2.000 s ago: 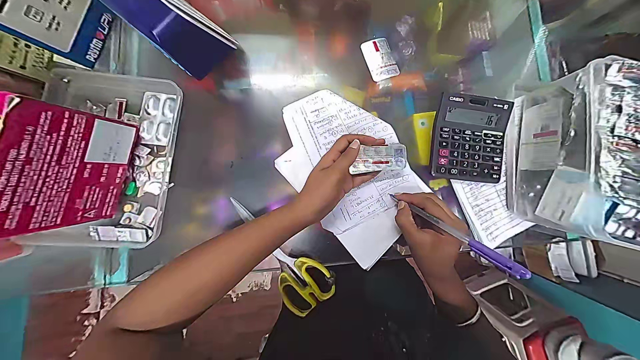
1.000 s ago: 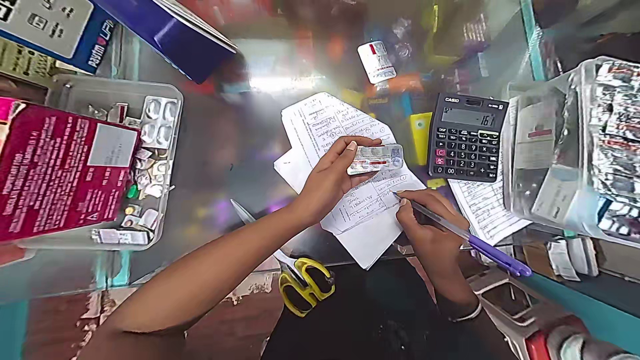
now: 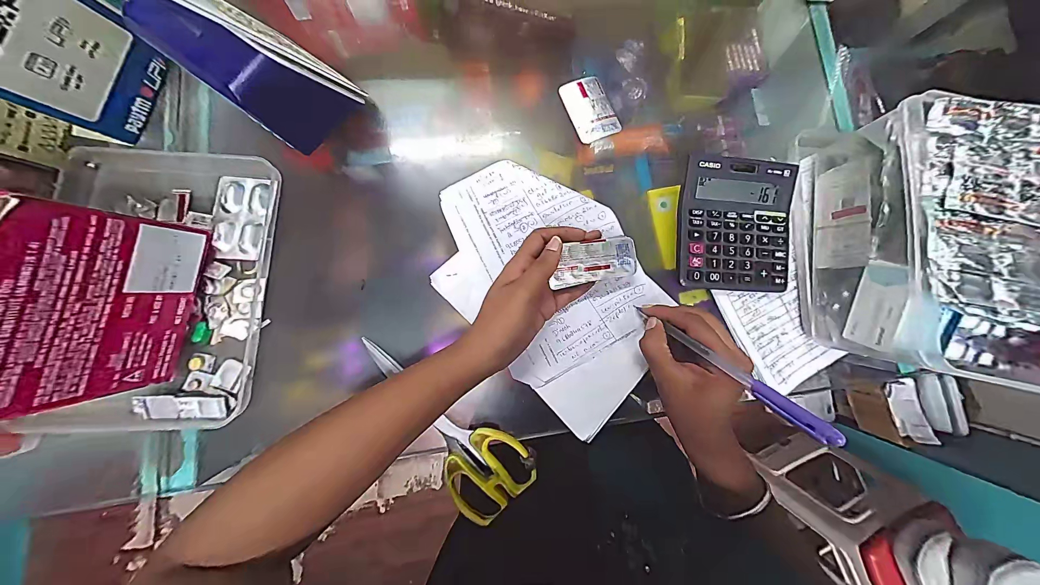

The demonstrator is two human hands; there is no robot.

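Note:
My left hand (image 3: 528, 301) holds a silver blister pack (image 3: 595, 264) over handwritten paper sheets (image 3: 496, 215), its printed back facing up. In my right hand (image 3: 699, 374) is a ballpoint pen (image 3: 780, 402) with a purple rear part, its tip at the written lines of the top sheet. The sheets lie overlapping at angles on the glass counter. Yellow-handled scissors (image 3: 487, 471) lie partly under my left forearm, handles at the counter's front edge. A black Casio calculator (image 3: 738, 223) rests to the right of the papers. Another blister pack (image 3: 589, 110) lies beyond them.
At the left, a plastic tub (image 3: 264, 268) holds cut blister strips and a magenta carton (image 3: 97, 309). A blue booklet or box (image 3: 252, 81) is behind it. Plastic containers of foil strips (image 3: 983, 171) stand at the right, beside more written sheets (image 3: 772, 341).
The calculator's display reads differently from two seconds ago, and the calculator has shifted slightly. Both hands keep nearly the same places, still holding the blister pack and the pen.

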